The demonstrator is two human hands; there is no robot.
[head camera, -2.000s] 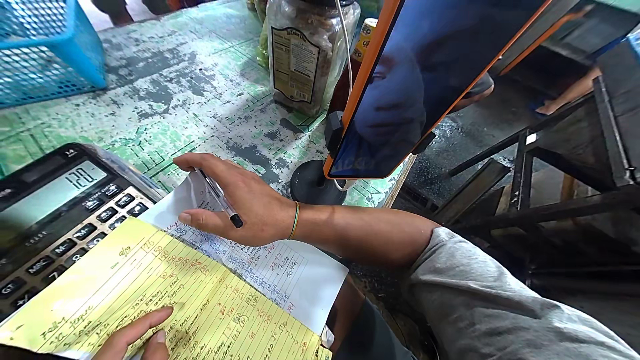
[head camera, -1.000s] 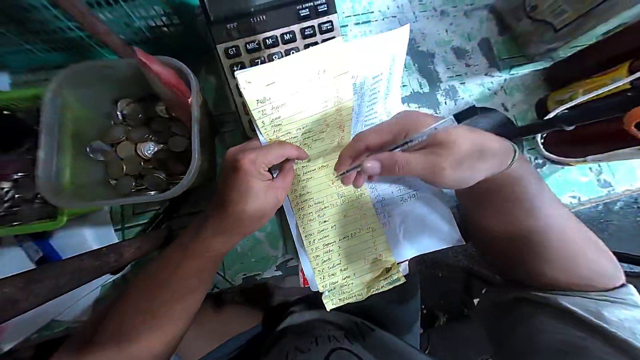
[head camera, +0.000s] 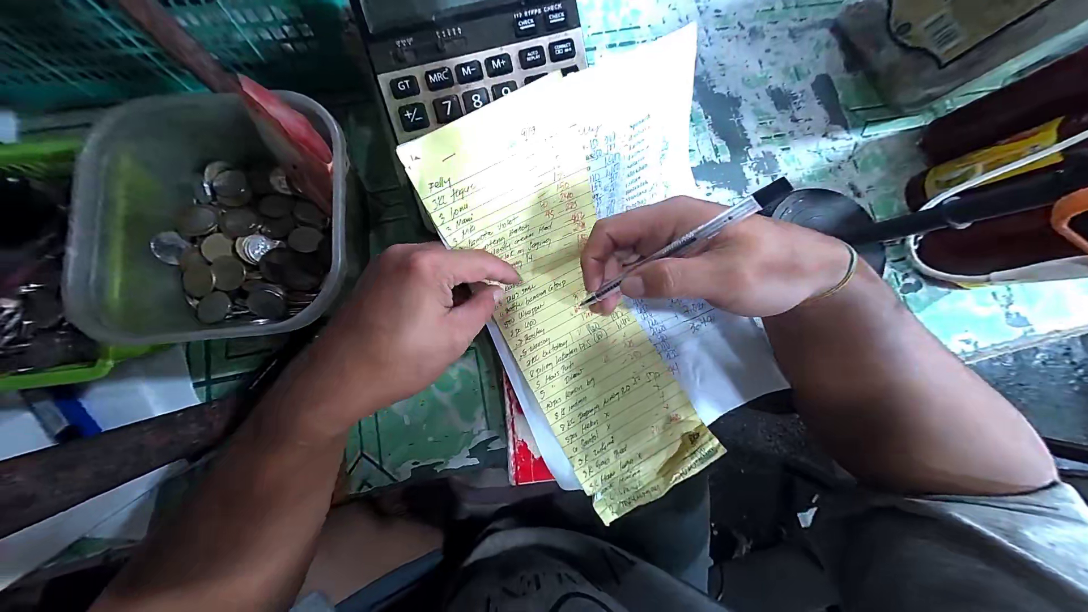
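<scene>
My right hand (head camera: 705, 259) grips a clear ballpoint pen (head camera: 688, 240) with a black cap on its rear end. The pen's tip is at a yellow lined sheet (head camera: 629, 399) covered in handwriting. My left hand (head camera: 425, 314) rests at the sheet's left edge, thumb and forefinger a little apart at the paper; whether they pinch it I cannot tell. Beneath the yellow sheet lies a white handwritten sheet (head camera: 739, 365). A desk calculator (head camera: 467, 72) stands just beyond the papers, its lower keys partly covered by them.
At left, a clear plastic tub (head camera: 85, 255) holds many coins and a red item (head camera: 289, 136). A green tray (head camera: 93, 374) sits beside it. A round black stand base (head camera: 816, 221) and dark bottles (head camera: 977, 195) are at right. A red-edged item (head camera: 527, 442) lies under the papers.
The view has swung left and down since the oldest frame. My right hand now has the pen's tip at the yellow sheet; before, the pen lay across the raised hand. Little differs from one second ago.
</scene>
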